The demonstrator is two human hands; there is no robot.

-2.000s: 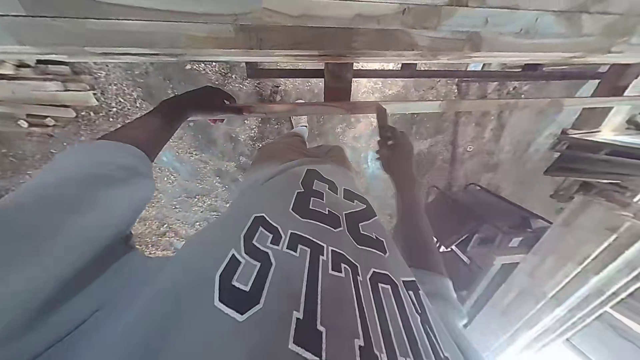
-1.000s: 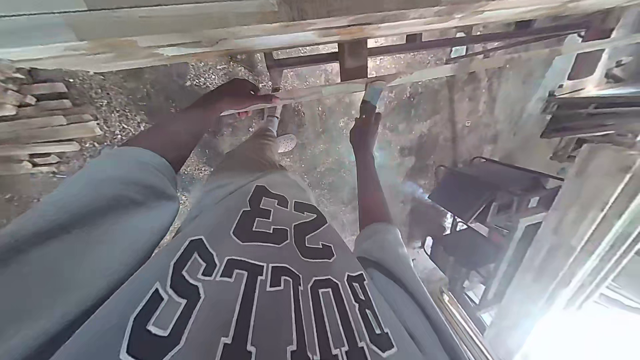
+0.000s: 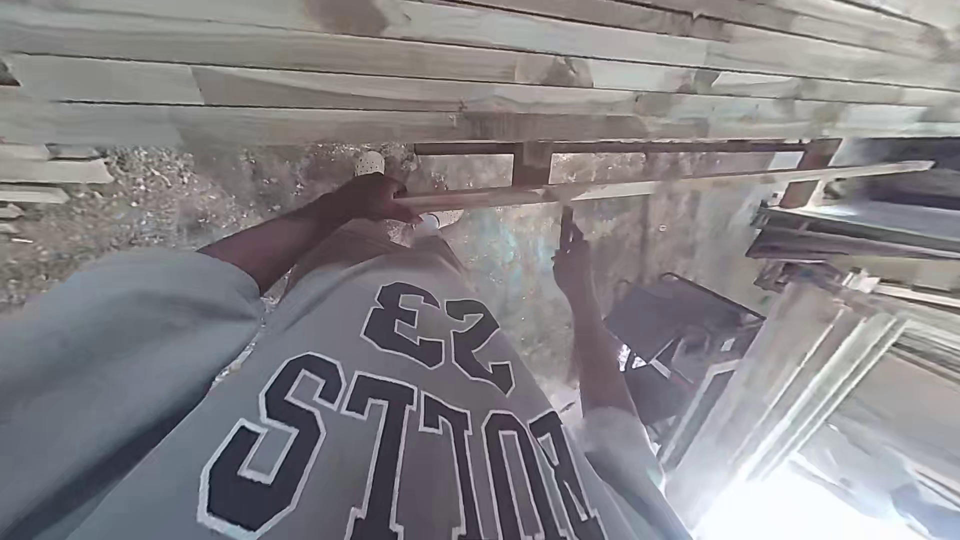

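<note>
My left hand (image 3: 375,199) grips the near end of a long narrow wooden strip (image 3: 645,186), which runs off to the right alongside the wooden planks. My right hand (image 3: 571,255) is closed around a small flat tool (image 3: 567,219), whose kind I cannot make out. The tool's upper end is close under the strip; whether they touch is unclear.
Long wooden planks (image 3: 450,75) lie side by side across the top. A dark post (image 3: 532,163) stands beyond the strip. Stacked wood pieces (image 3: 56,171) lie at left. A dark chair-like frame (image 3: 660,315) and more boards (image 3: 787,360) are at right. Wood chips cover the ground at left.
The right hand's tool was up at the strip one second ago and is now lower, just beneath it. The left hand keeps hold of the strip. The view has shifted.
</note>
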